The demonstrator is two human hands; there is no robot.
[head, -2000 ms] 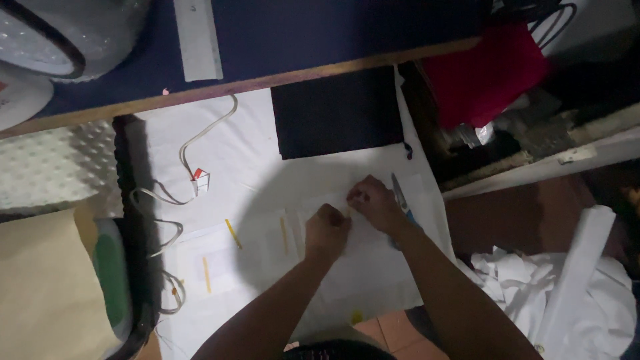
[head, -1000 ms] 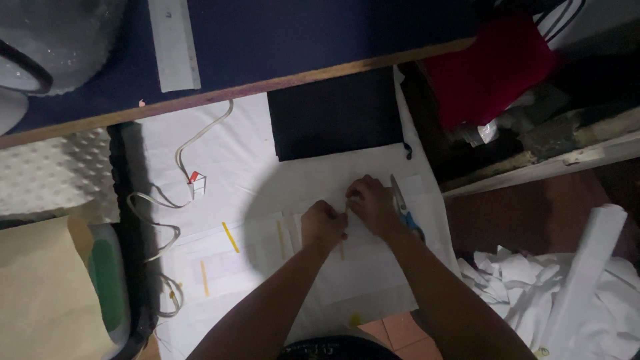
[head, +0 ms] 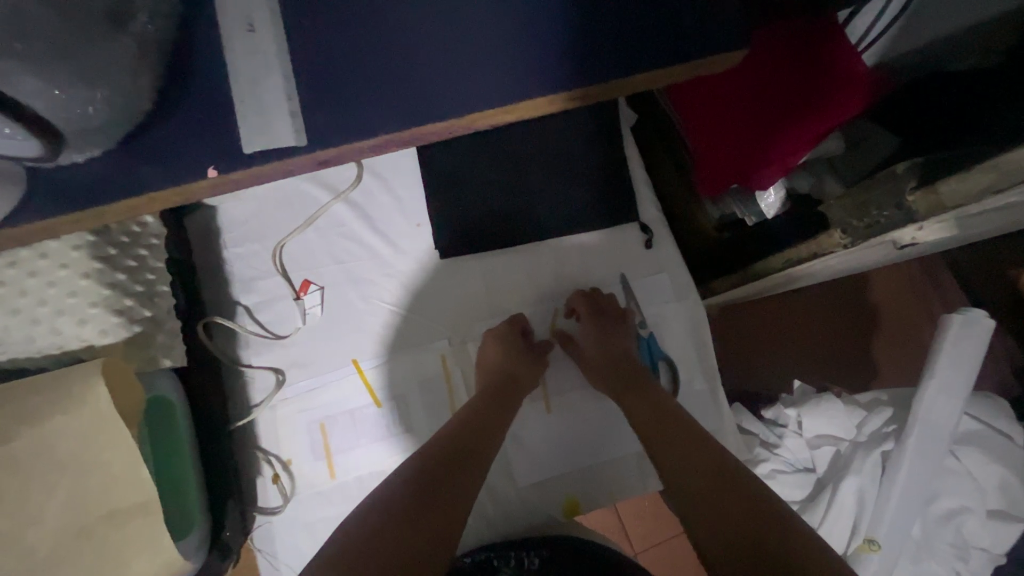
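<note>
White sheets (head: 560,448) with short yellow strips lie on a white cloth (head: 344,240). My left hand (head: 512,356) has its fingers curled down at the upper edge of the right-hand sheet; what lies between them is hidden. Close beside it, my right hand (head: 596,332) bends its fingers around a small pale yellow strip (head: 555,320), thumb towards the left hand. Blue-handled scissors (head: 652,344) rest just right of my right hand, blades pointing away. Further left on the cloth are yellow strips (head: 366,383) and a pale cord (head: 316,220) with a small red and white tag (head: 310,300).
A black drawstring pouch (head: 528,184) lies beyond my hands, under the wooden edge of a dark blue shelf (head: 480,64) bearing a white ruler-like strip (head: 260,72). At right are a red cloth (head: 776,104), crumpled white material (head: 816,456) and a white roll (head: 928,424). Brown paper (head: 80,472) lies left.
My right hand's fingers have spread a little from my left hand, and a pale strip shows between the hands. The scissors and the pouch have stayed where they were.
</note>
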